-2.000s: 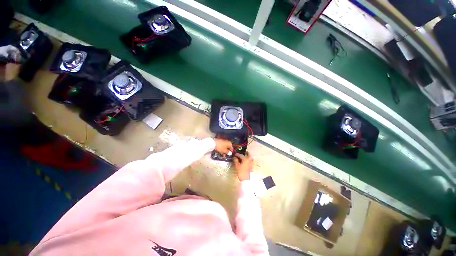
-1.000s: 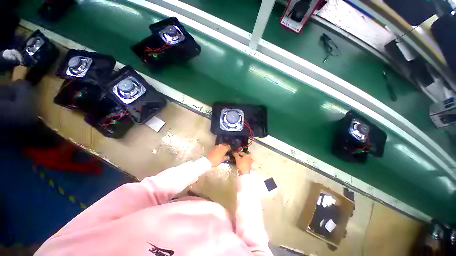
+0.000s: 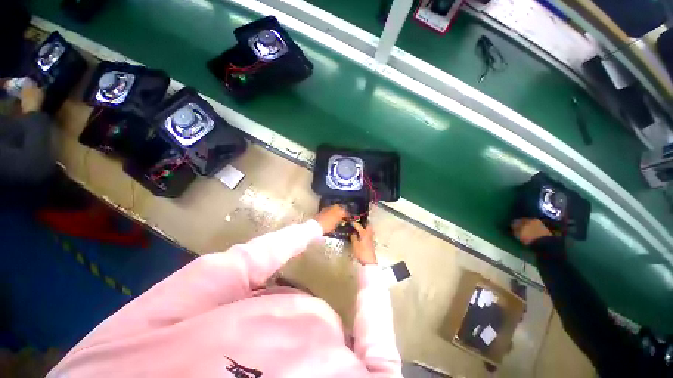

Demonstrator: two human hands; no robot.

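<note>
An open speaker housing lies at the belt edge in front of me, its round silver driver facing up. Red wires run from it to the smaller black half on my side. My left hand and my right hand are both at this smaller half, fingertips close together over its inside. The fingertips are small and blurred, so I cannot tell whether they grip a part. A small white-and-black sheet lies on the bench right of my right hand.
An open carton with black and white pieces stands at the right. Open housings sit on the bench at the left, others on the green belt. Another person's hand touches a housing on the belt; another person works at far left.
Another person's dark-sleeved arm has come in from the right and reached a housing on the belt. The belt housings have shifted right. My hands remain at the smaller half, fingers slightly moved.
</note>
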